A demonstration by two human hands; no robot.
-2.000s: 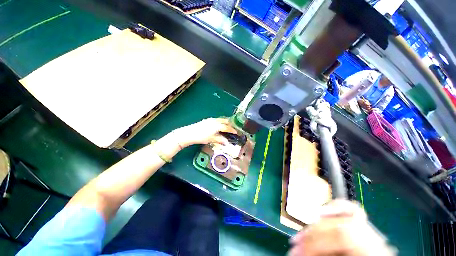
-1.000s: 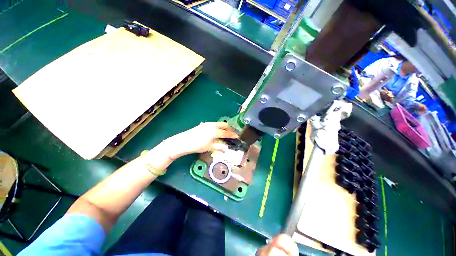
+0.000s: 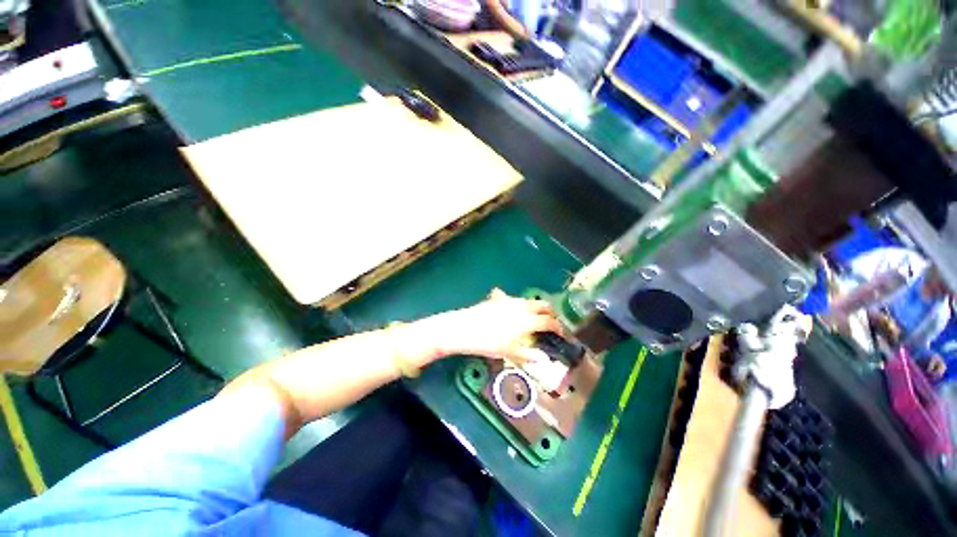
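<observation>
The arbor press, with its bolted grey face plate, stands on the green bench. The dark ram is low over the fixture on the brown plate. My left hand is at the fixture, its fingers on a small black part under the ram; fingers and ram partly hide the part. The pale ring shows at the plate's near edge. The grey press lever runs down out of the bottom edge of the picture. My right hand is not in view.
A cardboard-topped stack lies left of the press, with a black part on its far edge. Another stack with rows of black parts lies right, behind the lever. A round wooden stool stands at left. A person sits at far right.
The view has turned, so the press and stacks appear further right and the stool shows more fully. My right hand has left the picture. My left hand remains at the fixture.
</observation>
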